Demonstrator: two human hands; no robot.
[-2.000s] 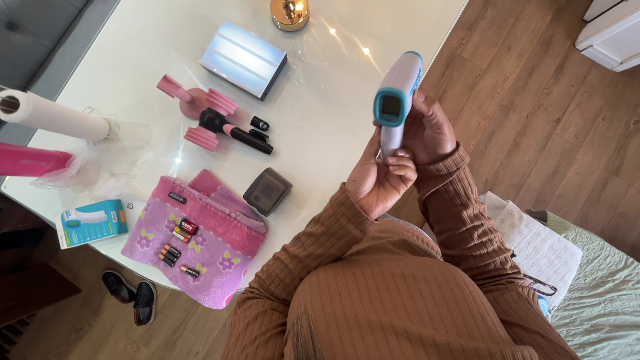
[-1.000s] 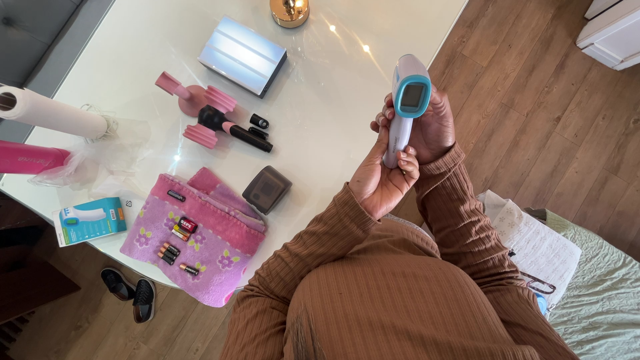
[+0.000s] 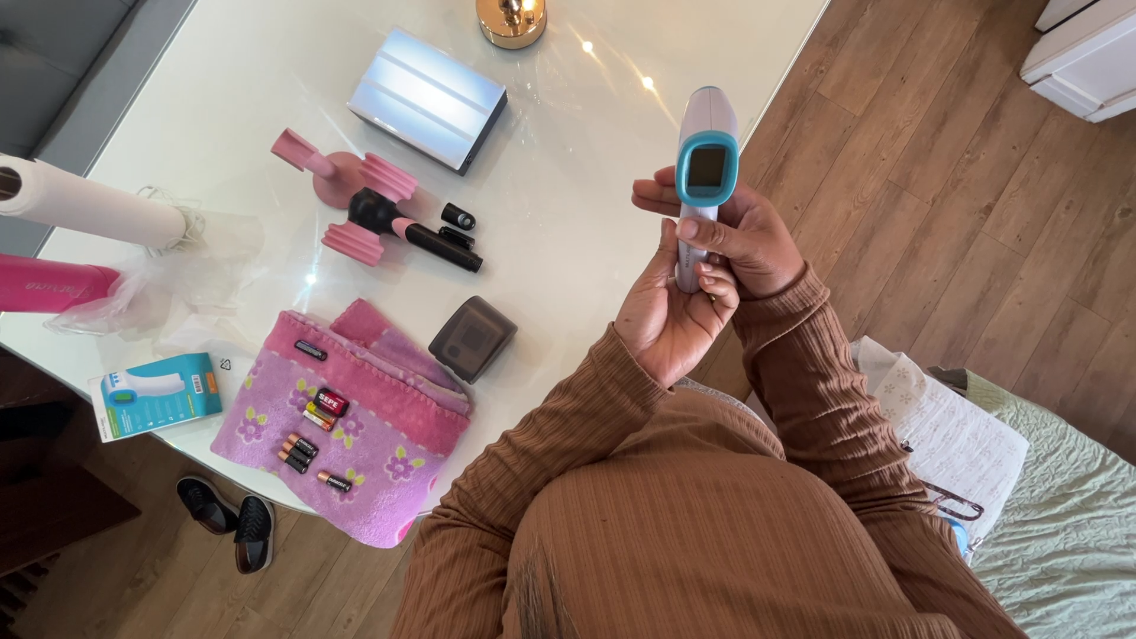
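A white and teal infrared thermometer (image 3: pixel 707 169) is held upright between my hands, its dark display facing me. My left hand (image 3: pixel 679 311) is closed around the lower handle. My right hand (image 3: pixel 750 235) grips the handle just under the display from the other side, thumb across it and some fingers extended behind. To the left, a folded pink and purple fleece cloth (image 3: pixel 373 444) carries several batteries (image 3: pixel 300 453), a red and black battery (image 3: pixel 332 402) and a small dark piece (image 3: pixel 311 350). Beside the cloth lies the thermometer's printed box (image 3: pixel 158 397).
The white table (image 3: pixel 568 231) bears a dark translucent case (image 3: pixel 473 339), a pink holder (image 3: pixel 337 177) with a black and pink tool (image 3: pixel 435 244), a glowing light box (image 3: pixel 429 98), a gold base (image 3: pixel 512 22), a white roll (image 3: pixel 98 209) and a pink bottle (image 3: pixel 53 284).
The thermometer has turned from a tilt to nearly upright, its display now facing me more squarely. The fingers of my right hand have shifted, with the thumb now across the handle.
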